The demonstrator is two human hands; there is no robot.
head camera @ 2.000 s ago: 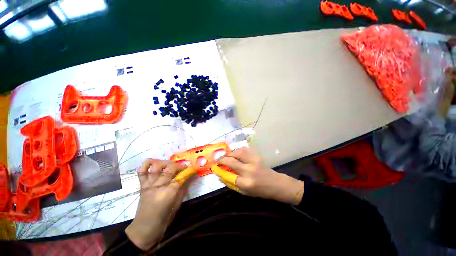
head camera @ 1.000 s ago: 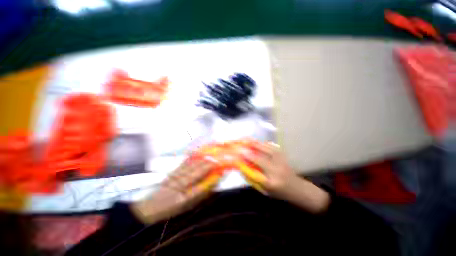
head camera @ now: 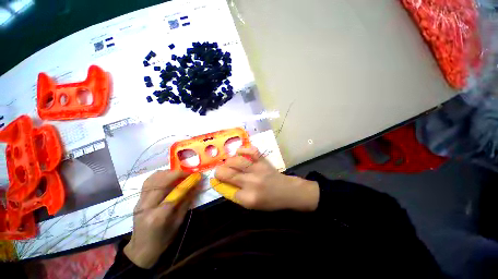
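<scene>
An orange-red controller shell [head camera: 211, 151] lies on or just above the printed sheet, with its row of large holes facing up. My left hand [head camera: 162, 207] holds its left end, and a yellow finger cot covers the thumb. My right hand [head camera: 254, 182] holds its right end, also with a yellow cot on the thumb. The fingers hide the shell's lower edge and grips. A little black shows at the shell's top edge. A loose heap of small black parts [head camera: 203, 77] lies on the white sheet beyond the shell.
A single shell [head camera: 73, 97] and several overlapping shells [head camera: 30, 169] lie at left on the printed sheet [head camera: 128, 65]. Bare cardboard [head camera: 327, 65] is at right, with a bag of orange parts [head camera: 450, 41] at its far end. The dark green conveyor [head camera: 60, 22] runs beyond.
The view shifted twice and is sharp again. My hands have moved down toward the shell's near edge, so its top and holes show more openly. The conveyor shells at upper right are out of view.
</scene>
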